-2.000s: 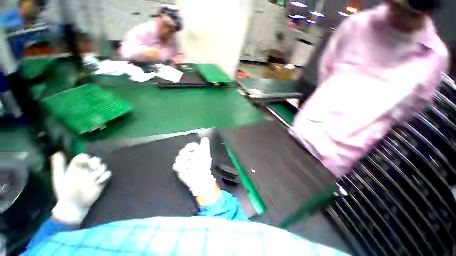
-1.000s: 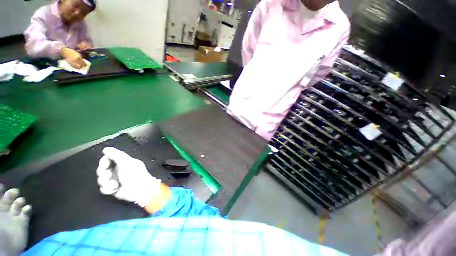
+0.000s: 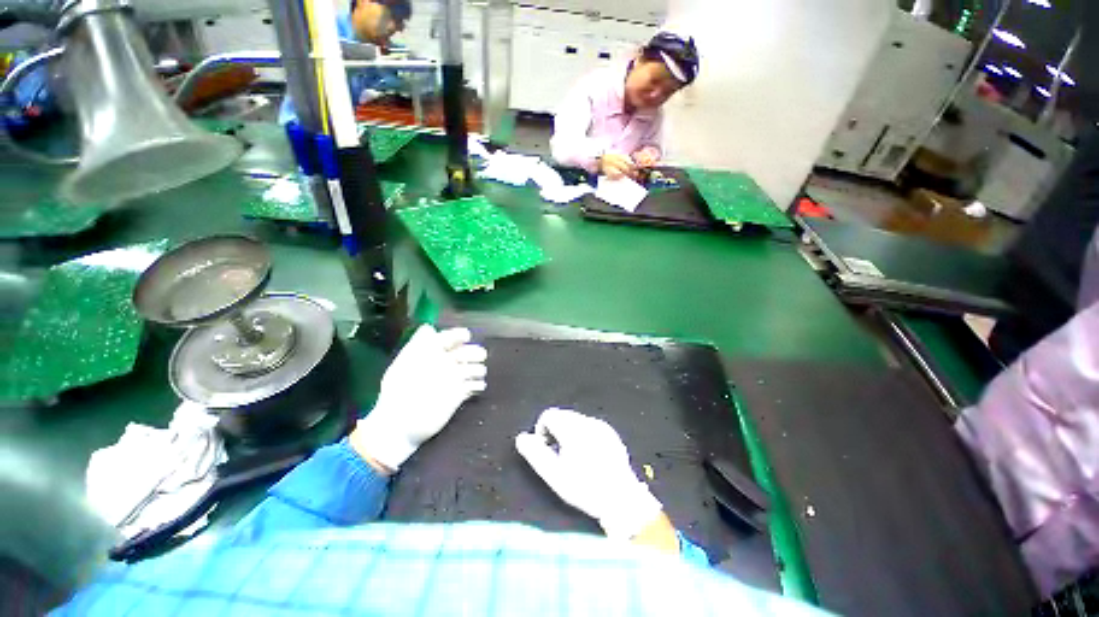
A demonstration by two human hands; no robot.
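My left hand, in a white glove, rests at the left edge of the black foam pad, its fingers pointing up and right. My right hand, also gloved in white, is over the middle of the pad with its fingers curled. I see nothing in it, but the inside of the curl is hidden. The pad is specked with small debris. A small black block lies at the pad's right side, beside the green edging.
A metal pot with a raised dish and a crumpled white cloth are at left. Green circuit boards lie beyond. A fume hood hangs upper left. A black mat and a pink sleeve are at right. Another person sits opposite.
The view has swung left, bringing the pot, cloth and fume hood into sight. My left hand is fully in view again, at the pad's left edge. The rack has nearly left the picture.
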